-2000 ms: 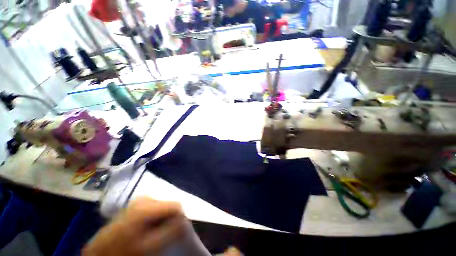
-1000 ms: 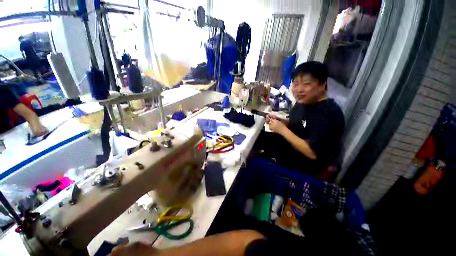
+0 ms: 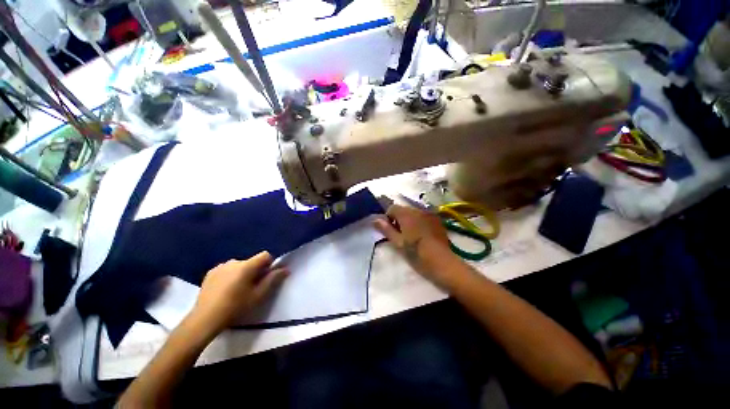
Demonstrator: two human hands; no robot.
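Note:
A navy garment panel point(image 3: 204, 228) lies across the white table, with its right part under the head of the cream sewing machine point(image 3: 456, 120). A white piece point(image 3: 328, 275) with a dark lower edge lies along the panel's near side. My left hand point(image 3: 240, 287) holds the edge where navy and white meet, left of the needle, thumb and fingers together. My right hand point(image 3: 412, 232) pinches the right end of the cloth, just right of the presser foot point(image 3: 332, 209). The needle tip is too small to tell.
Green and yellow scissors point(image 3: 472, 229) lie right of my right hand. A dark phone point(image 3: 571, 212) and red and yellow scissors point(image 3: 636, 156) lie further right. A navy and white strip point(image 3: 120, 216) curves along the left. A purple machine point(image 3: 14, 281) is at the left edge.
The view has swung back from the right to the machine. Both hands are now on the cloth. The white piece now shows along the navy panel's near side.

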